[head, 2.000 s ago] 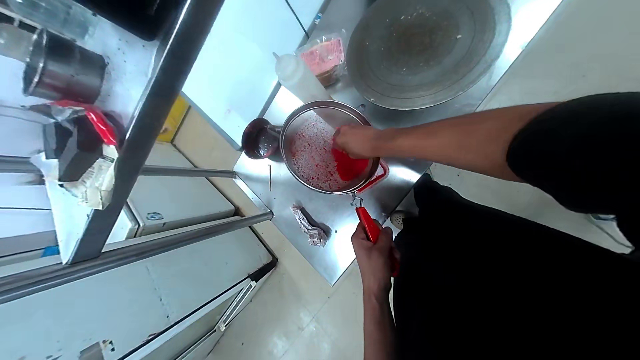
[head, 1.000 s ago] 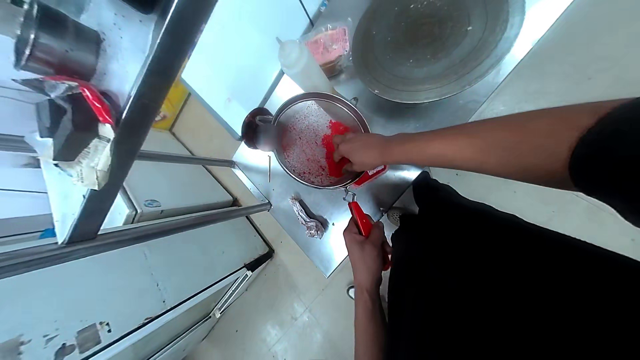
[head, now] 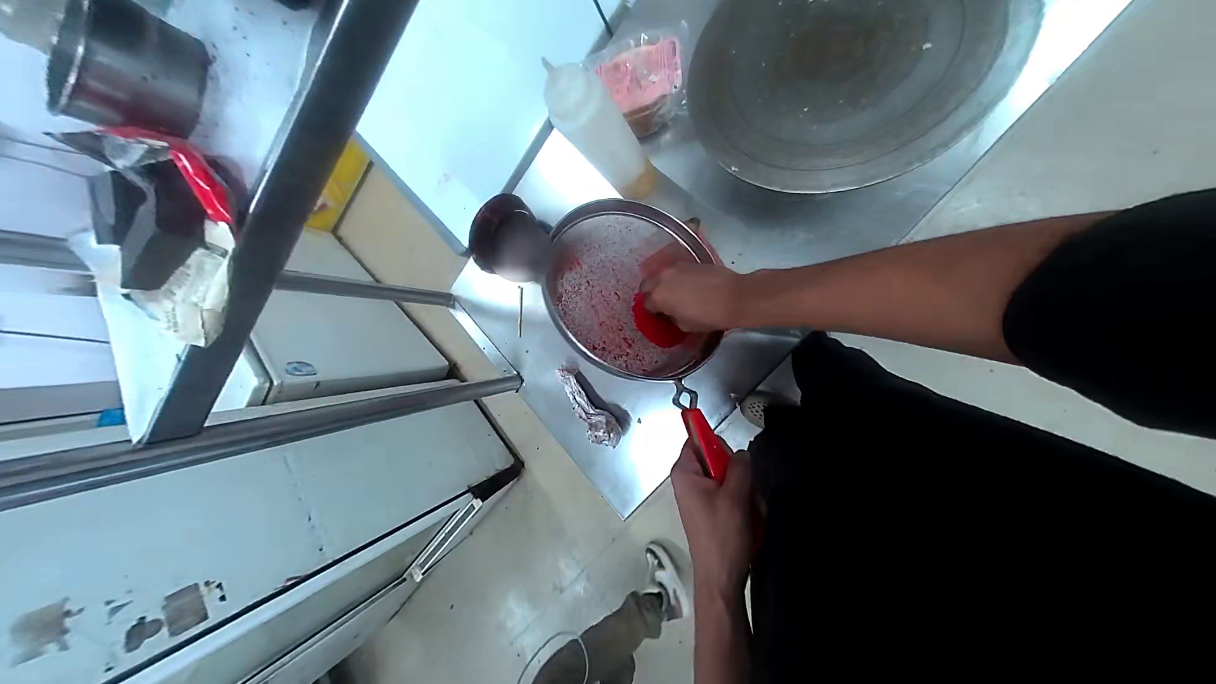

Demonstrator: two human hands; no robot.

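Observation:
A round fine-mesh strainer (head: 608,285) with a metal rim and red pulp or specks on its mesh rests over the steel table, with part of a red-edged vessel showing beneath. My left hand (head: 717,503) grips its red handle (head: 705,445) from below. Inside the strainer, my right hand (head: 692,296) holds a red scraper-like tool (head: 657,323) against the mesh; the fingers hide part of it. A dark cup (head: 508,237) touches or nearly touches the rim on the left.
Behind the strainer stand a squeeze bottle (head: 598,128), a plastic bag with pink printing (head: 641,76) and a large round metal pan (head: 845,85). Crumpled foil (head: 591,410) lies nearer. Metal shelf rails (head: 275,218) run at left. Another person's leg and shoe (head: 665,579) show at the bottom.
My right hand has shifted about within the strainer, with the red tool in it. My left hand has stayed on the handle. The other person's leg has come into view at the bottom.

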